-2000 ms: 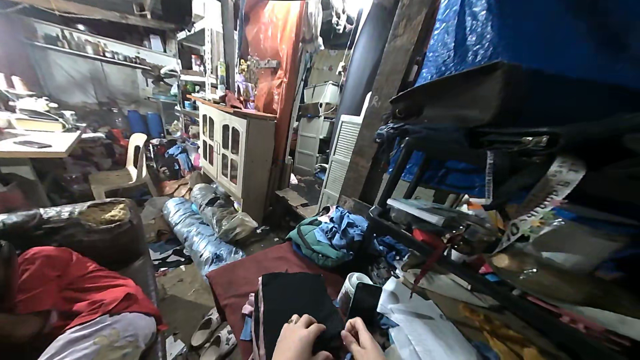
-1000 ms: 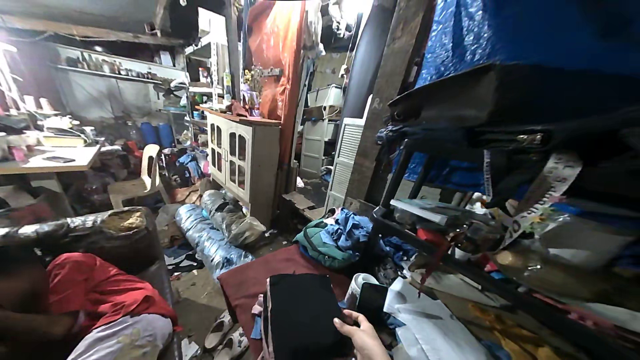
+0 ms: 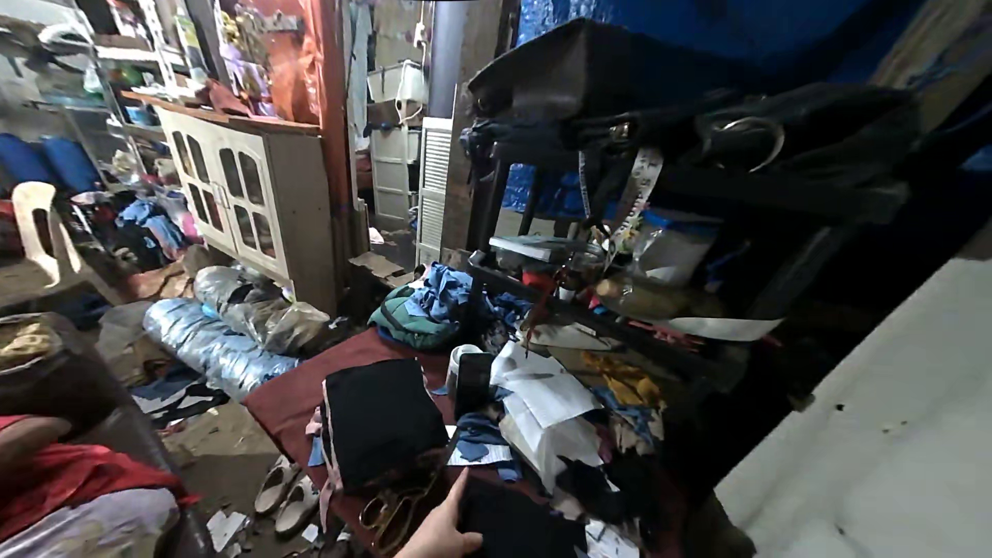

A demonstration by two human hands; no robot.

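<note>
A stack of black cloth pieces (image 3: 384, 418) lies on a dark red surface (image 3: 287, 403). Just below it rest scissors (image 3: 391, 508) with brass-coloured handles. My one visible hand (image 3: 442, 527), which seems to be the right, is at the bottom edge with its index finger extended, beside another black cloth piece (image 3: 515, 523); its thumb is near that cloth, and whether it grips it cannot be told. A dark phone (image 3: 473, 380) leans by a white roll (image 3: 459, 364), above blue scraps (image 3: 480, 434). My left hand is out of view.
White paper or cloth (image 3: 546, 395) and mixed scraps lie on the right. A green bag (image 3: 418, 318) is behind. A black rack (image 3: 504, 279) stands at right, wrapped bundles (image 3: 225, 349) and white shoes (image 3: 297, 504) on the floor. A person in red (image 3: 85, 480) is at lower left.
The view has swung to the right. Both hands were at the black stack two seconds ago, and one hand was at its right edge a second ago; now the visible hand is away from the stack.
</note>
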